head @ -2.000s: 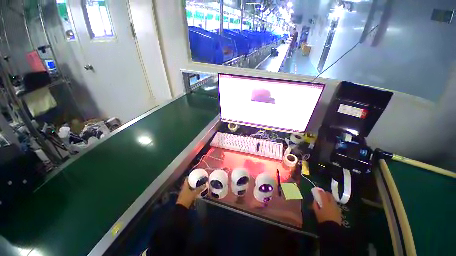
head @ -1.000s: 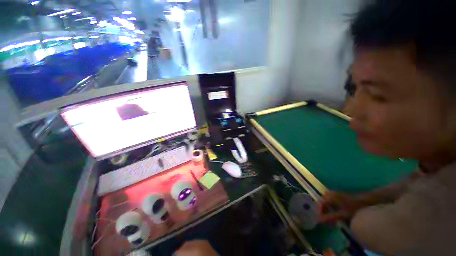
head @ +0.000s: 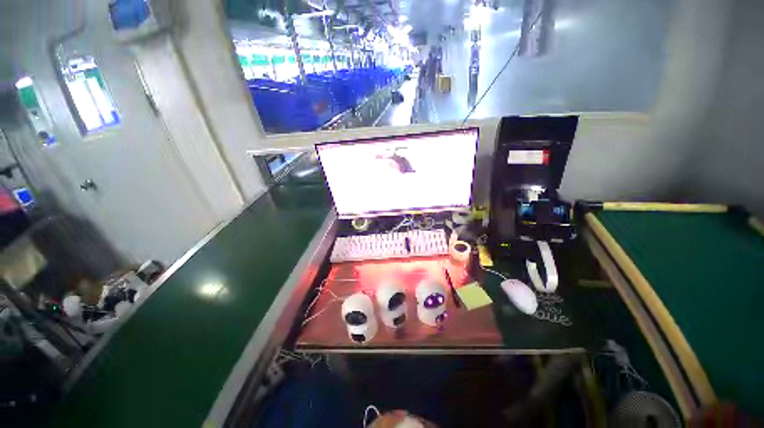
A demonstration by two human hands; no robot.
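Three white cameras stand in a row on the reddish mat (head: 394, 334): a left one (head: 358, 318), a middle one (head: 391, 306) and a right one (head: 432, 303) with a face glowing violet. A hand shows at the bottom edge, mostly cut off, beside a thin white loop (head: 371, 412). I cannot tell which of my hands it is or what it holds. No other hand of mine is clearly visible. The white mouse (head: 518, 296) lies free, right of the yellow-green notes (head: 473, 295).
The keyboard (head: 389, 245) lies below the lit monitor (head: 400, 175). A black printer (head: 536, 192) with raised lid stands right, a white strip (head: 544, 267) hanging from it. Green surfaces flank the bench, left (head: 209, 288) and right (head: 687, 259). A blurred hand shows at bottom right.
The leftmost camera has left the row. My right hand has left the mouse. The view swung right past another person, then back; that person's face is out of view.
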